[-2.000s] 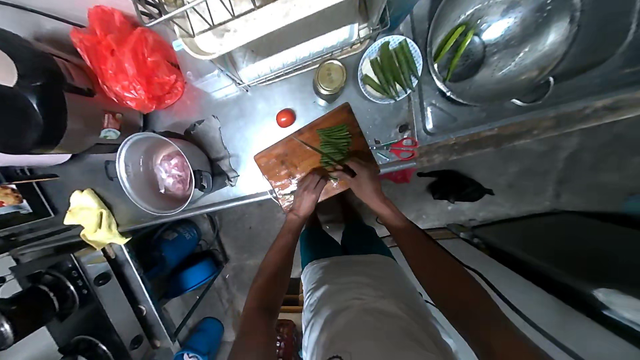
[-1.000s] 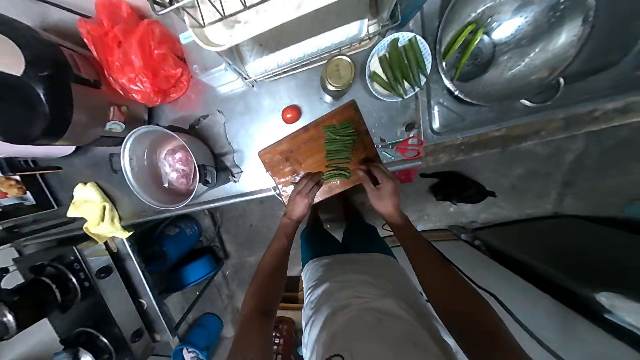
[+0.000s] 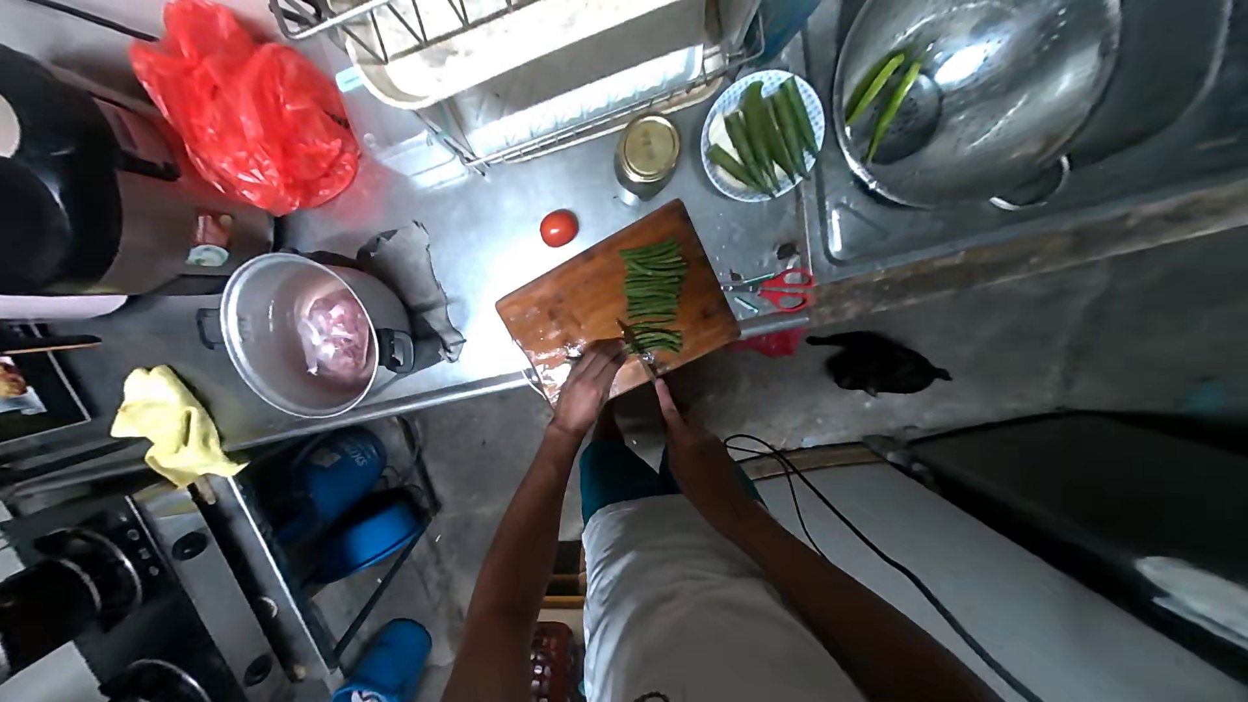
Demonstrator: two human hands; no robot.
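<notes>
A wooden cutting board [image 3: 575,283] lies tilted at the counter's front edge, with cut green beans [image 3: 653,283] in a row on it. My left hand [image 3: 593,378] rests on the board's near edge, its fingertips beside the nearest beans; whether it holds anything is unclear. My right hand [image 3: 682,434] is closed around a knife [image 3: 643,358], whose blade reaches over the near end of the beans. A tomato [image 3: 559,228] sits just beyond the board. Red-handled scissors [image 3: 785,290] lie to its right.
Behind the board stand a lidded jar [image 3: 648,156], a plate of green pods [image 3: 741,185] and a dish rack [image 3: 546,146]. A metal basin [image 3: 1024,127] is at right, a pot with bagged meat [image 3: 234,322] at left. A black cat [image 3: 877,363] lies on the floor at right.
One second ago my right hand was at the board's right side with no knife plainly visible in it. Now it is lower and holds the knife by the near beans.
</notes>
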